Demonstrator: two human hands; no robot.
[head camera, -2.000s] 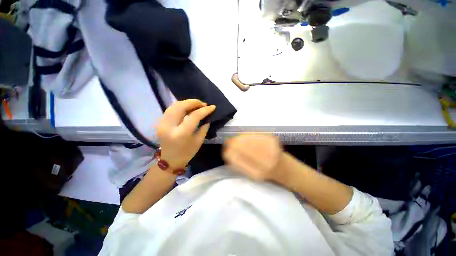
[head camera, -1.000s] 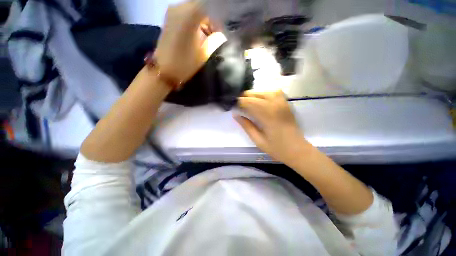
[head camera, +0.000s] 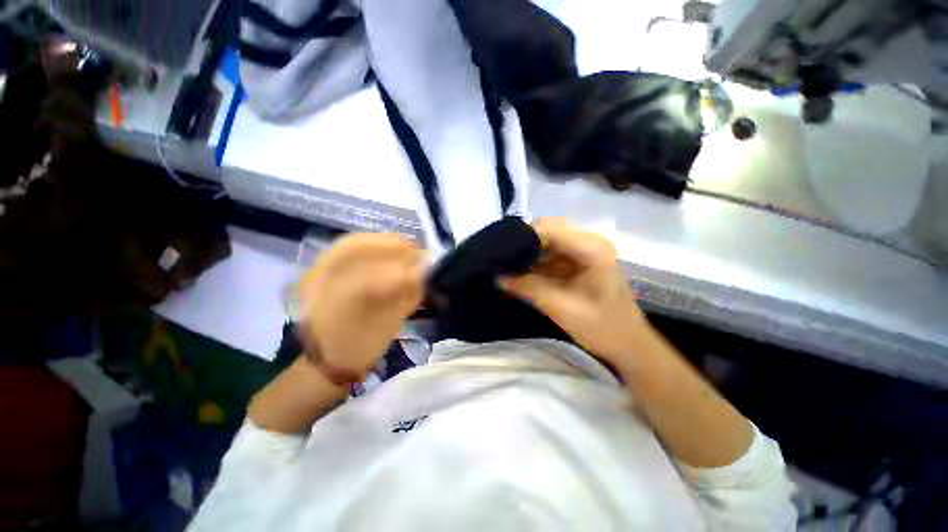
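A pale grey-white garment piece (head camera: 447, 114) with black stripes runs from the tabletop over the front edge towards me. Its black end (head camera: 486, 265) is bunched between my hands, in front of my chest. My right hand (head camera: 572, 275) grips the black cloth with thumb and fingers. My left hand (head camera: 364, 296) is blurred at the left side of the black cloth; its fingertips are unclear. Another black panel (head camera: 634, 125) lies on the table, its end by the needle area of the white sewing machine (head camera: 832, 42).
The table's front edge with a scale (head camera: 707, 301) crosses the view. More striped cloth (head camera: 291, 62) lies at the back left. A grey machine part is at the upper left, with dark and green cloth below the table at left.
Both hands have moved from the machine down to the table's front edge and now have the garment's black end between them. The view has turned, and the other black panel lies free by the machine.
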